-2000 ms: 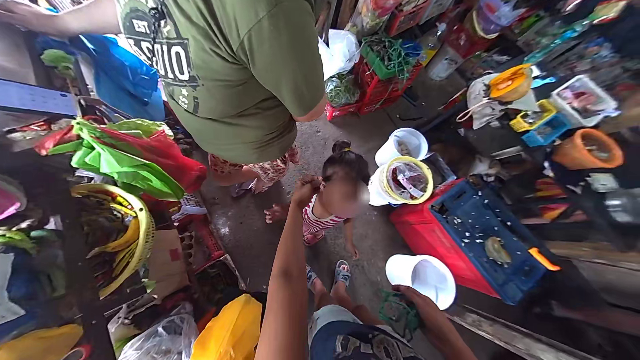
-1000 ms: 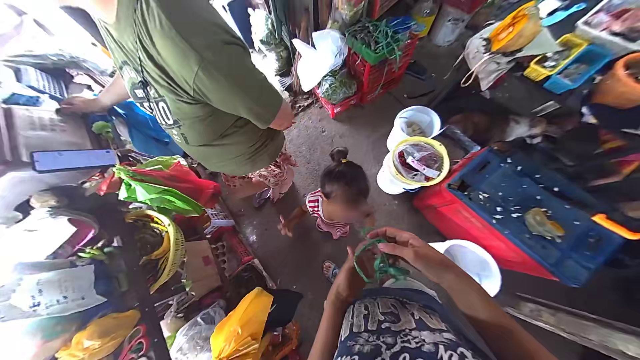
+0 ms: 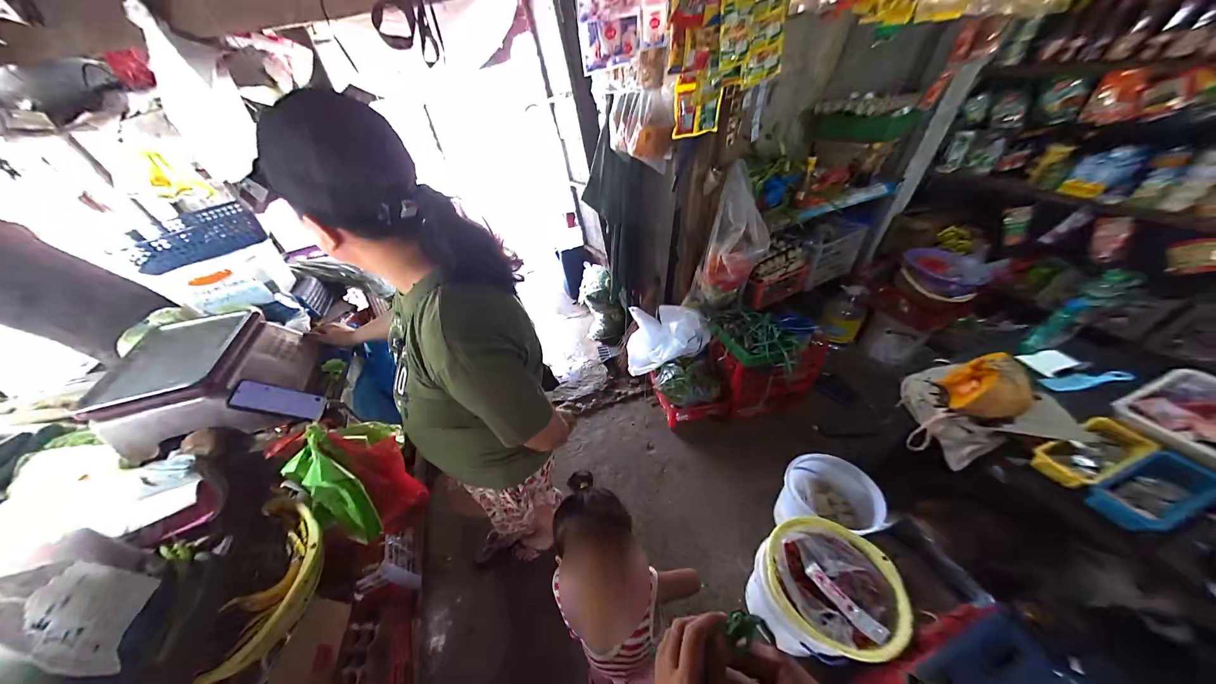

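Note:
At the bottom edge, my left hand (image 3: 692,650) has its fingers curled against a small green item (image 3: 743,627), too small and blurred to name. Only a dark, cropped part of my right hand (image 3: 771,665) shows beside it, touching or close to the same item. A small person in a red-and-white striped top (image 3: 617,632) is just left of my hands. To the right of them is a white bucket with a yellow rim (image 3: 902,636) that holds plastic-wrapped goods, and behind it a white pail (image 3: 796,480).
A person in a green shirt (image 3: 470,380) stands at left by a weighing scale (image 3: 166,356) and a phone (image 3: 275,400). A yellow basket of bananas (image 3: 306,579) is lower left. Red crates (image 3: 774,380) of greens are on the floor; stocked shelves (image 3: 1064,185) line the right.
The view has tilted up, so my hands now sit at the bottom edge. Two seconds ago my hands were apart, the right at a white tub; one second ago they were together at a green strand.

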